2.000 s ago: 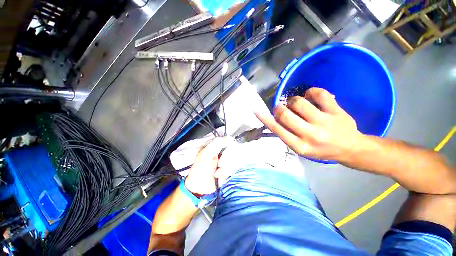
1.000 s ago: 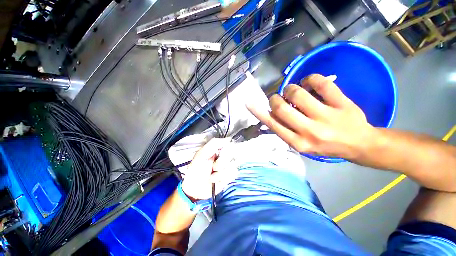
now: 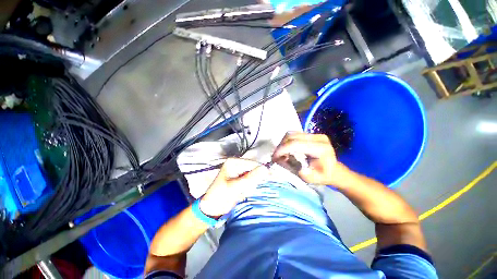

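My left hand [image 3: 231, 185] is over the white lap cloth [image 3: 204, 152], its fingers closed on a black cable [image 3: 201, 166] that comes from the left. My right hand [image 3: 308, 158] is close beside it, fingers curled around something small and dark at the cable's end; what it is exactly is hidden. Two silver-grey insert bars lie on the metal table, the nearer one [image 3: 231, 44] with several cables attached and the farther one [image 3: 223, 16] behind it.
A large blue scrap bucket [image 3: 389, 131] with black bits stands at right. A thick cable bundle [image 3: 82, 147] lies at left beside a blue parts bin [image 3: 22, 163]. A second blue bucket [image 3: 117, 240] is below the table edge. A wooden frame [image 3: 463, 76] is at upper right.
My right hand has moved from over the scrap bucket's near side left to my left hand. The nearer bar now appears more tilted, and the view has shifted.
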